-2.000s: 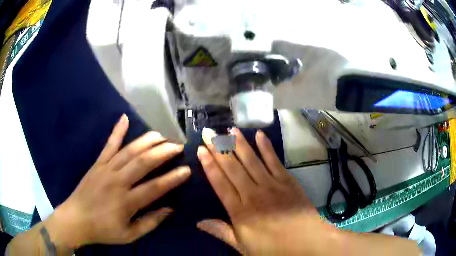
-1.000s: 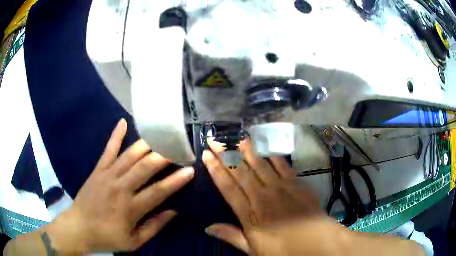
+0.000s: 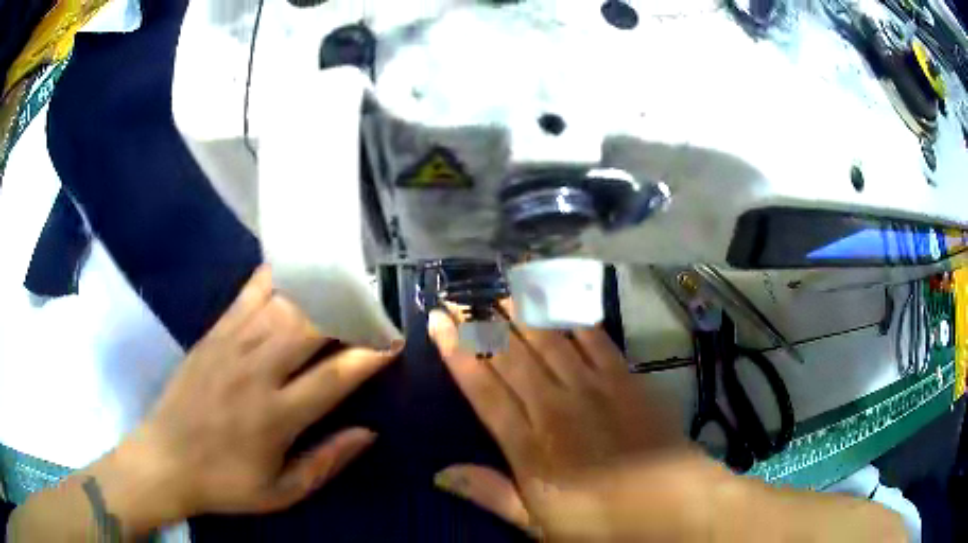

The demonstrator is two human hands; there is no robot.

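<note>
A dark navy garment panel (image 3: pixel 138 180) runs from the upper left, under the machine head, down to the front edge. White cloth (image 3: pixel 101 361) lies left of it, with a small dark strip on it. My left hand (image 3: pixel 255 408) lies flat on the navy cloth, fingers spread, left of the needle area. My right hand (image 3: pixel 578 414) lies flat with its fingertips at the presser foot (image 3: pixel 467 292), partly hidden by it and the white-capped part. Neither hand grips anything that I can see. The needle point is not distinguishable.
The white sewing machine head (image 3: pixel 679 117) fills the top, with a blue-lit display (image 3: pixel 849 239) at right. Black-handled shears (image 3: pixel 732 371) lie on the bed right of my right hand, beside a slim silver tool. A green measuring strip (image 3: pixel 849 445) follows the table edge. Small metal loops lie far right.
The navy cloth at left has shifted and narrowed, and more white cloth and a dark strip show beside it. My hands stay flat at the needle area, with the left fingers now closer together.
</note>
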